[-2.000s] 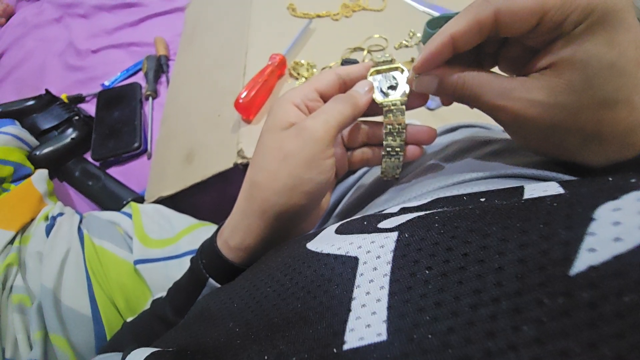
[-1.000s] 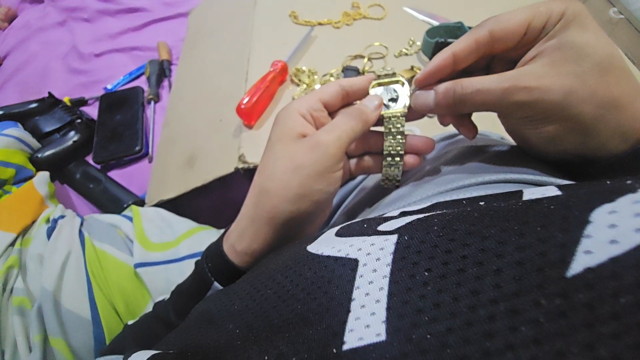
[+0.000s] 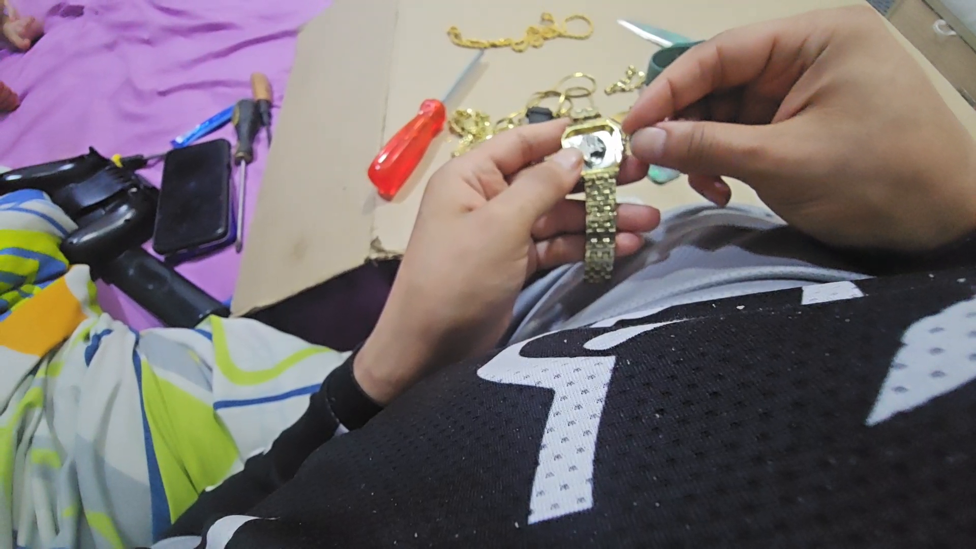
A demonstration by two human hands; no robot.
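Note:
My left hand (image 3: 488,213) holds a gold-coloured wristwatch (image 3: 600,191) by its case, with the thumb on the face side or back, which I cannot tell. The opening in the case shows a silvery inside with a dark spot. The metal link bracelet hangs down over my fingers. At the right edge of the case, my right hand (image 3: 793,130) has its thumb and forefinger pinched together, perhaps on the crown; the fingertips hide what lies between them. Behind the watch are gold-coloured rings (image 3: 579,85) and a chain (image 3: 469,126), partly covered by my left hand.
On the cardboard (image 3: 328,145) lie a red-handled screwdriver (image 3: 408,149), a gold-coloured chain (image 3: 526,36) and a pointed metal blade (image 3: 648,32). A black phone (image 3: 194,197), another screwdriver (image 3: 244,145) and a black device (image 3: 122,206) rest on purple cloth (image 3: 152,46). A person's hand (image 3: 17,29) shows top left.
The right thumb and forefinger were apart from the case two seconds ago and are now against its right edge. The left hand keeps its hold on the watch.

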